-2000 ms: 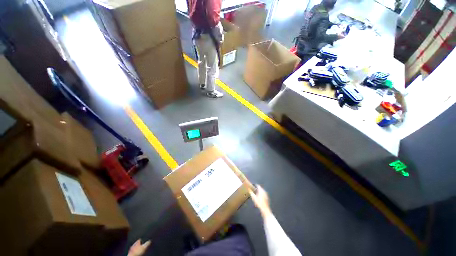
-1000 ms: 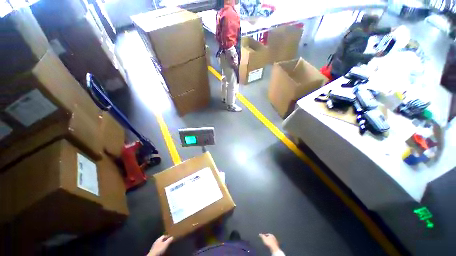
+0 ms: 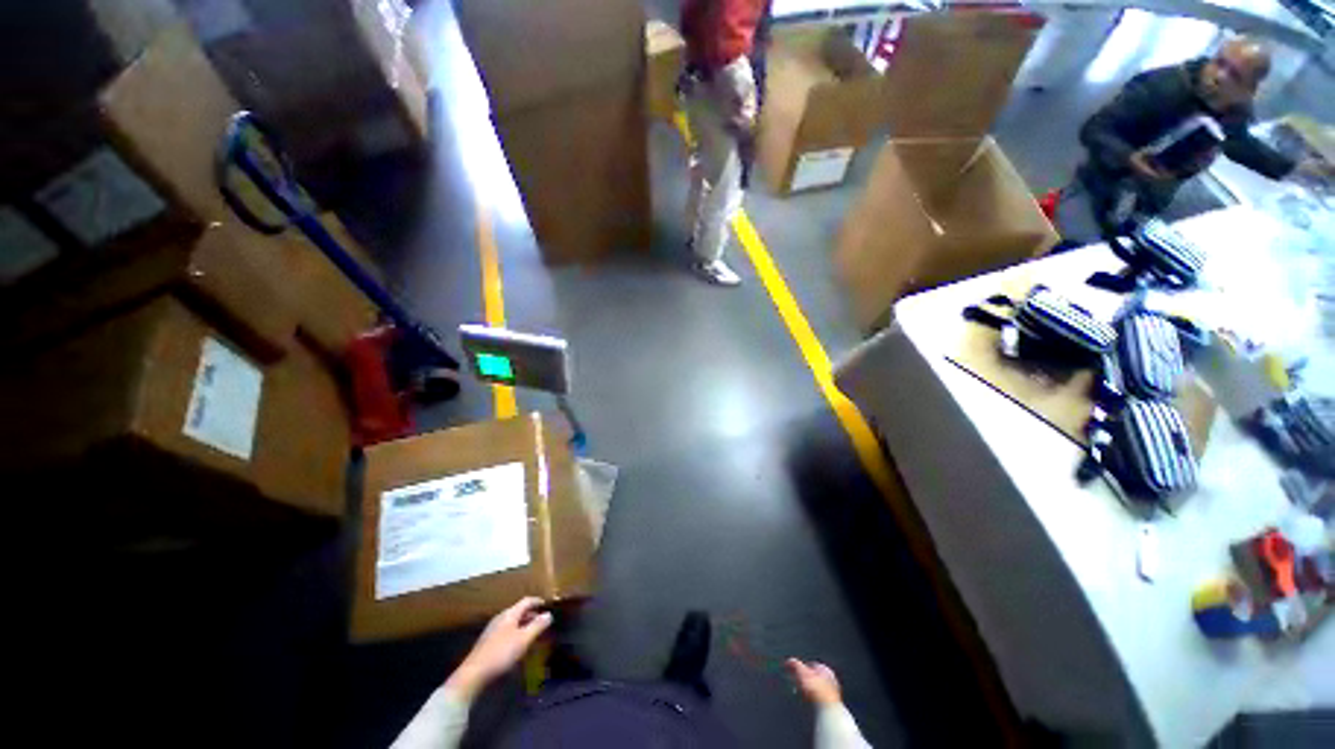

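Note:
A sealed brown shipping carton (image 3: 568, 527) with a large white label (image 3: 451, 530) lies on the platform scale, whose pale plate corner (image 3: 597, 495) shows at its right. The scale indicator (image 3: 514, 359) with a lit green display stands behind the carton. My left hand (image 3: 508, 638) is at the carton's near lower edge, fingertips at or close to it; it does not grip it. My right hand (image 3: 816, 683) is over the floor to the right, away from the carton, holding nothing visible.
Stacked cartons (image 3: 300, 424) and a red and blue pallet jack (image 3: 384, 384) are at left. A tall carton stack (image 3: 564, 161) and a standing person (image 3: 720, 132) are ahead. Open cartons (image 3: 937, 220) stand beside a white table (image 3: 1010, 512) with striped bags (image 3: 1149, 446); another person (image 3: 1171, 132) is behind it.
The view has shifted. The carton turned on the scale and now sits further left. My right hand left the carton's right edge; my left hand came to its near edge.

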